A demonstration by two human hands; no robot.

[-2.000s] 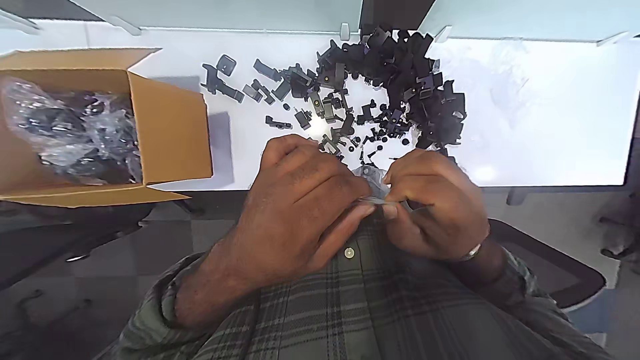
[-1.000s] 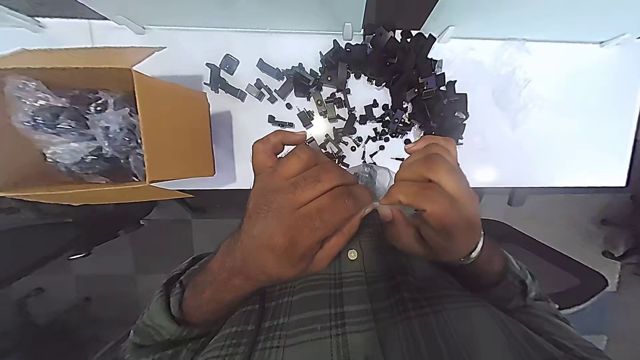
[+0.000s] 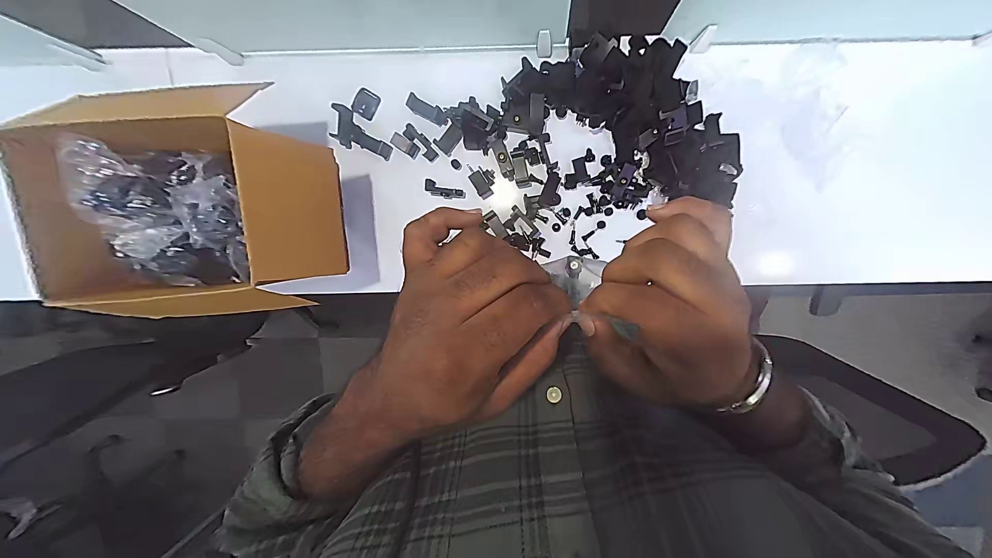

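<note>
Between my two hands, just in front of my shirt, is a small clear plastic bag, mostly hidden by the fingers. My left hand pinches its edge between thumb and fingers. My right hand pinches the same edge close beside the left thumb. What the bag holds cannot be made out well. Beyond my hands, on the white table, lies a heap of black plastic parts, with small black screws and knobs scattered on its near side.
An open cardboard box on the left of the table holds clear bags with dark contents. Loose black parts lie right of it. A clear plastic sheet or bag lies at the right. Partition panels line the far edge.
Both hands stay together at the plastic bag. More of the bag shows between them than two seconds ago.
</note>
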